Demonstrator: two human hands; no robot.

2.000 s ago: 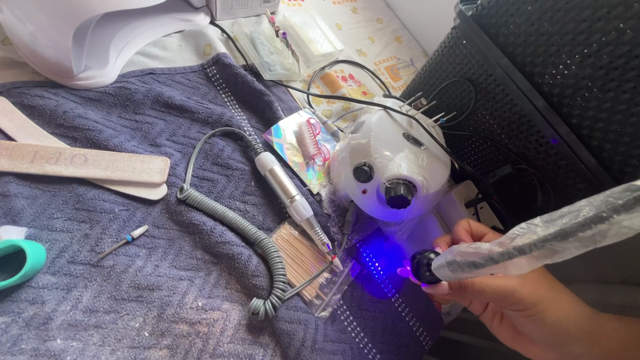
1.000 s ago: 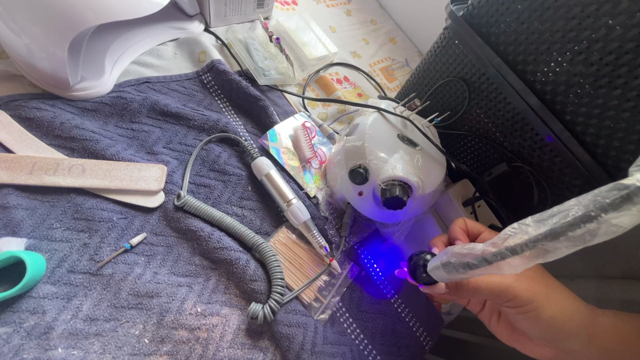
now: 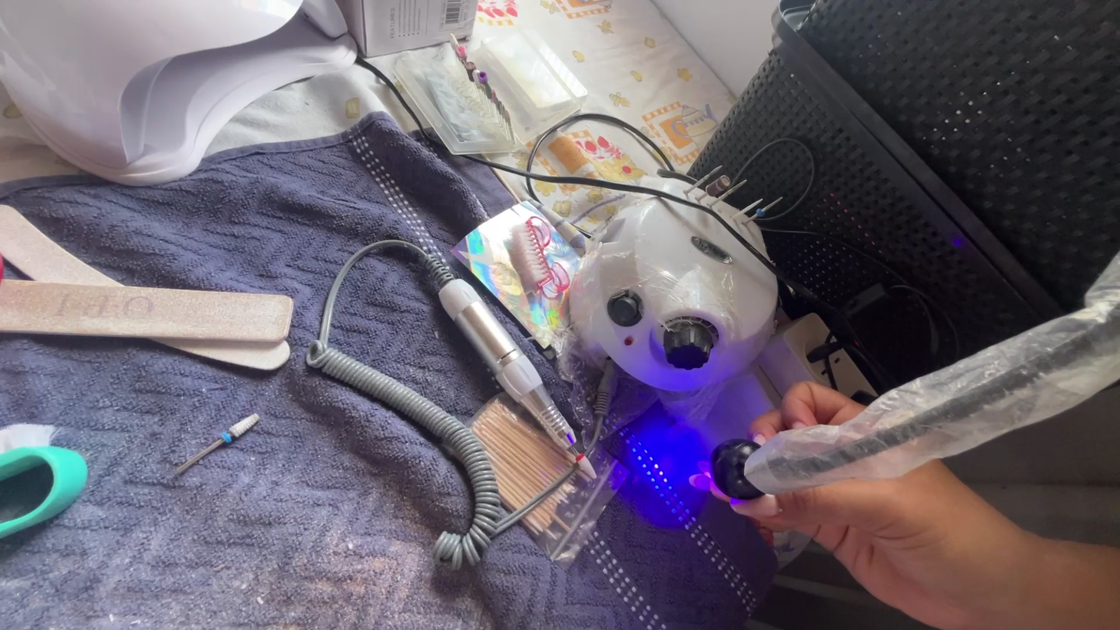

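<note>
My right hand point(image 3: 875, 516) comes in from the lower right, its fingers closed around the black round head of a UV lamp point(image 3: 737, 468). The lamp's plastic-wrapped flexible arm point(image 3: 945, 420) runs off to the right, and blue-violet light falls on the navy towel point(image 3: 376, 534). Just beyond the hand stands a white nail drill machine point(image 3: 691, 280) with black knobs, partly wrapped in clear film. Its silver handpiece point(image 3: 494, 341), with a bit fitted, lies across a clear packet of wooden sticks point(image 3: 534, 464). My left hand is out of view.
Two nail files point(image 3: 140, 311), a loose drill bit point(image 3: 219, 444) and a teal object point(image 3: 52, 486) lie at the left. A white nail lamp point(image 3: 157, 79) and an open clear case of bits point(image 3: 455, 105) are at the back. Black woven-pattern baskets point(image 3: 875, 149) stand at the right, near cables.
</note>
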